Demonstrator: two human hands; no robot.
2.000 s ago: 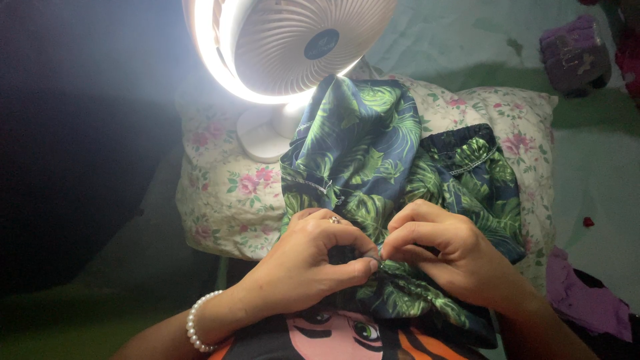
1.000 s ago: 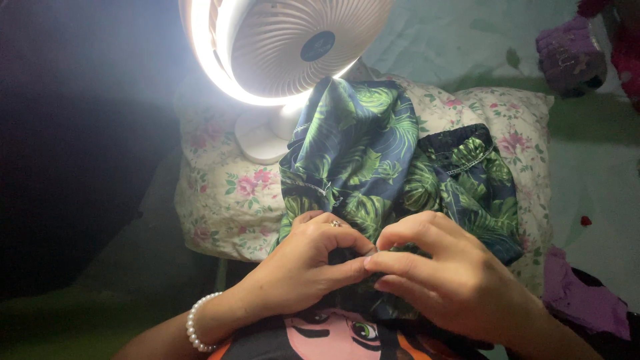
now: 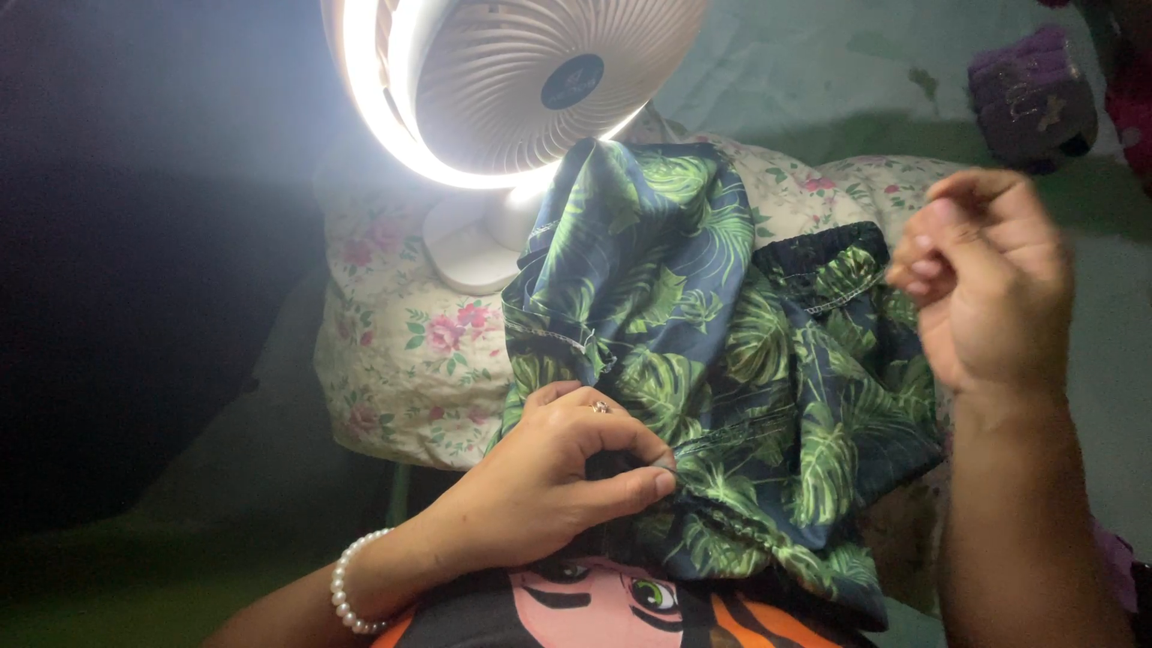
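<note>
A navy garment with green leaf print and white stitched seams lies bunched over a pillow and my lap. My left hand, with a ring and a pearl bracelet, pinches a fold of its cloth between thumb and forefinger. Raised to the right of the garment is my right hand, slightly blurred, with thumb and forefinger close together. Whether a needle or thread is between those fingertips cannot be told. A gathered, dark edge of the garment lies just left of my right hand.
Behind the garment stands a lit ring-light fan on a round white base. Under them is a floral pillow. A purple and grey cloth item rests at the upper right, beside a red one. Purple fabric shows at the lower right edge.
My right hand has left the cloth beside my left hand's fingertips and moved up and to the right. My left hand has stayed on the garment.
</note>
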